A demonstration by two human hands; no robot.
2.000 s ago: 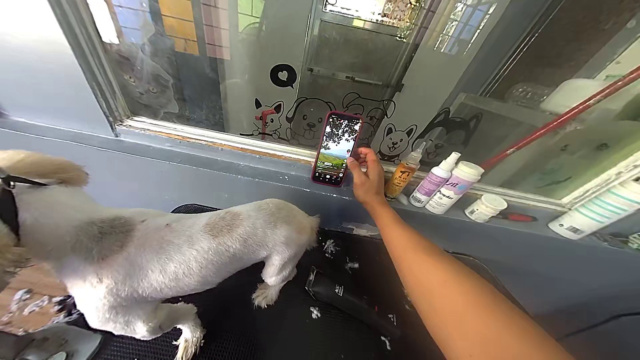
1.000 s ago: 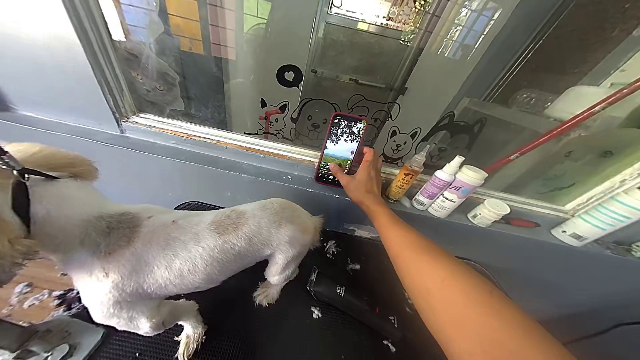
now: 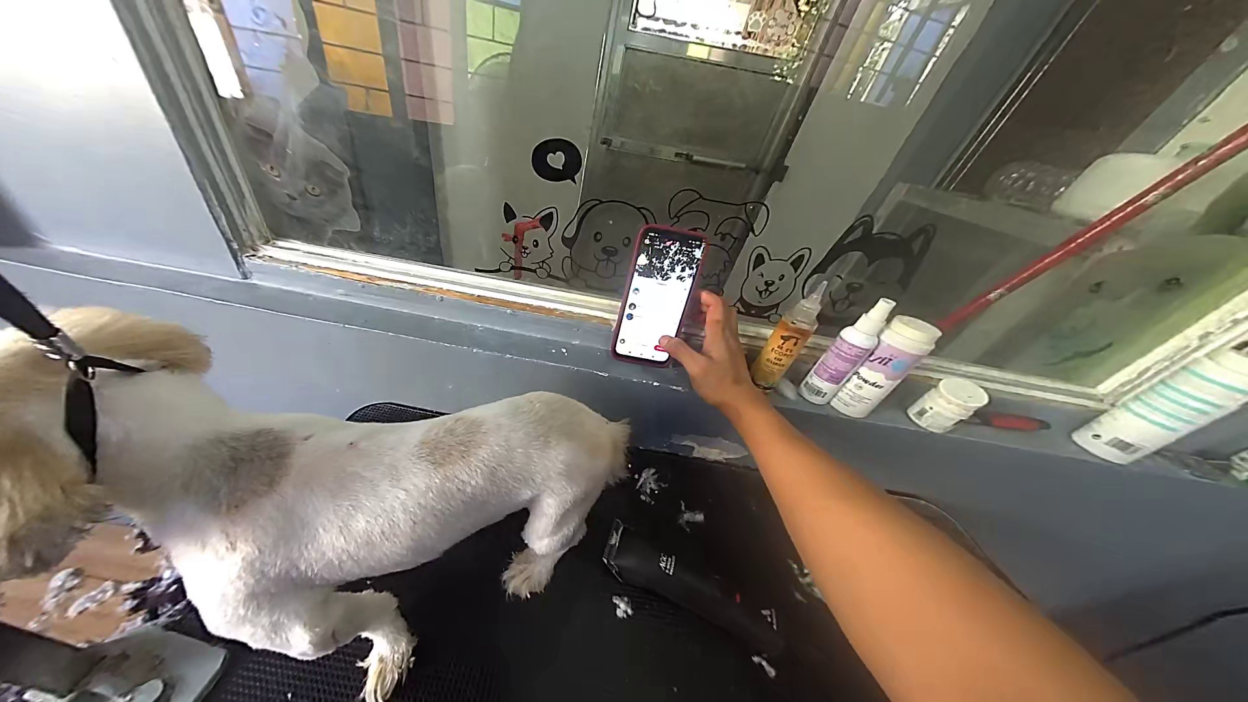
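My right hand (image 3: 717, 356) reaches to a smartphone in a red case (image 3: 660, 294), which stands propped against the window on the sill. The thumb touches the lower part of its lit screen, and the fingers are beside its right edge, not closed round it. A closely clipped white dog (image 3: 390, 478) with tan and grey patches stands on the black grooming table (image 3: 487, 643), a black strap (image 3: 81, 419) with a metal clip at its neck. Black hair clippers (image 3: 682, 585) lie behind the dog among tufts of cut hair. My left hand is out of view.
On the sill, right of the phone, are an orange spray bottle (image 3: 786, 341), a purple-labelled spray bottle (image 3: 846, 356), a white powder bottle (image 3: 888, 366), a small white jar (image 3: 947, 405) and a larger striped bottle (image 3: 1160, 405). Cut hair (image 3: 93, 595) lies at lower left.
The phone's screen has changed from a landscape picture to a mostly white display with a dark leafy strip on top. My right thumb has moved to the screen's lower edge.
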